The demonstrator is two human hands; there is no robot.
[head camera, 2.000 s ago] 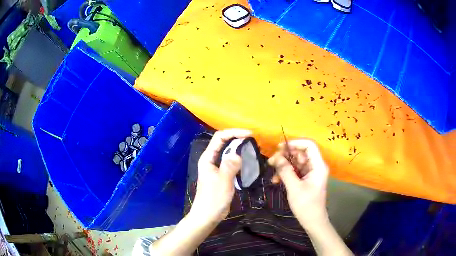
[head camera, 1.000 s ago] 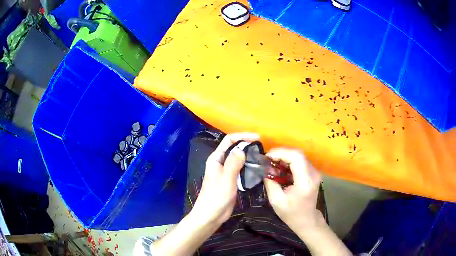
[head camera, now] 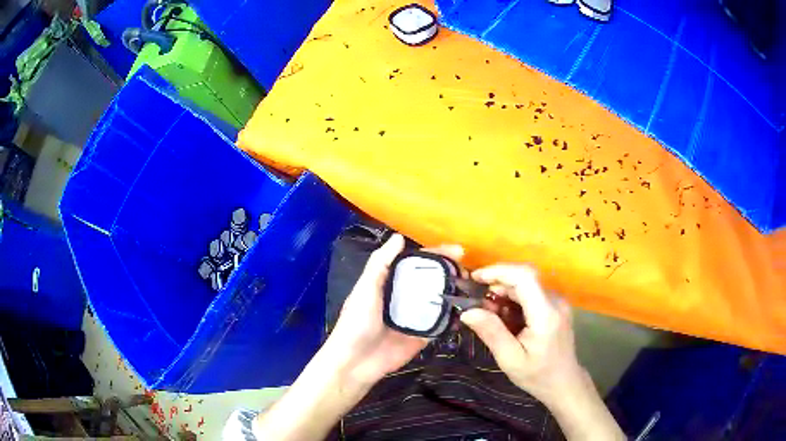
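My left hand (head camera: 369,323) holds a small padded case (head camera: 417,295) above my lap, its pale face with black edging turned up towards me. My right hand (head camera: 526,323) holds small snips (head camera: 470,299) with reddish-brown handles. The snips' blades point left and reach the right edge of the case. Whether they touch the edging I cannot tell. The fingers of my left hand behind the case are mostly hidden.
The orange cover (head camera: 414,155) carries scattered dark trimmings (head camera: 586,168) and one lone case (head camera: 413,24). A deep blue bin (head camera: 129,284) at the left holds a small pile of cases (head camera: 228,250). Another blue bin (head camera: 620,77) is at the upper right. A green container (head camera: 194,73) stands behind.
The case has turned from edge-on to showing its flat pale face. The snips came left from beside the case to its right edge.
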